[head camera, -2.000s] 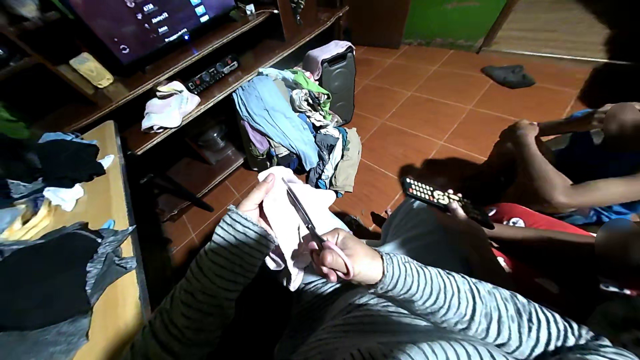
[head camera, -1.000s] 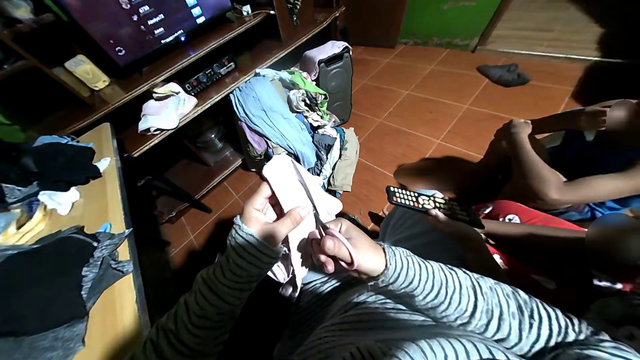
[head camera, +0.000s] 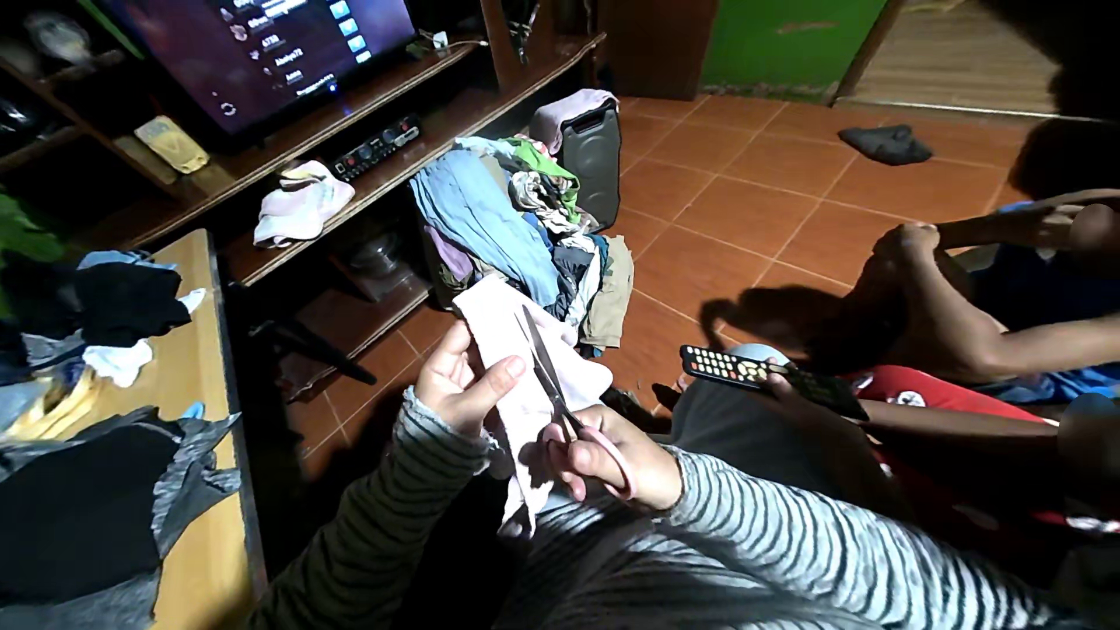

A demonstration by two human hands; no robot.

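A pale pink cloth (head camera: pixel 516 385) is held up over my lap. My left hand (head camera: pixel 468 376) grips its left edge, thumb on the front and fingers behind. Pink-handled scissors (head camera: pixel 553 381) are in my right hand (head camera: pixel 612 455), pointing up and away along the face of the cloth, with the blades slightly apart near the tips. The lower part of the cloth hangs below the right hand's fingers. Whether the blades have fabric between them cannot be told.
A wooden table (head camera: pixel 206 525) with dark clothes stands at left. Ahead are a TV shelf (head camera: pixel 385 192), a heap of clothes (head camera: pixel 499 227) and a black speaker (head camera: pixel 595 162). Close on my right, people sit; one person's hand holds a remote control (head camera: pixel 726 366). A dark cloth (head camera: pixel 885 144) lies on the tiles.
My left hand has moved down along the cloth's edge, and the cloth's upper end has shifted. The other person's remote control has moved a little to the left.
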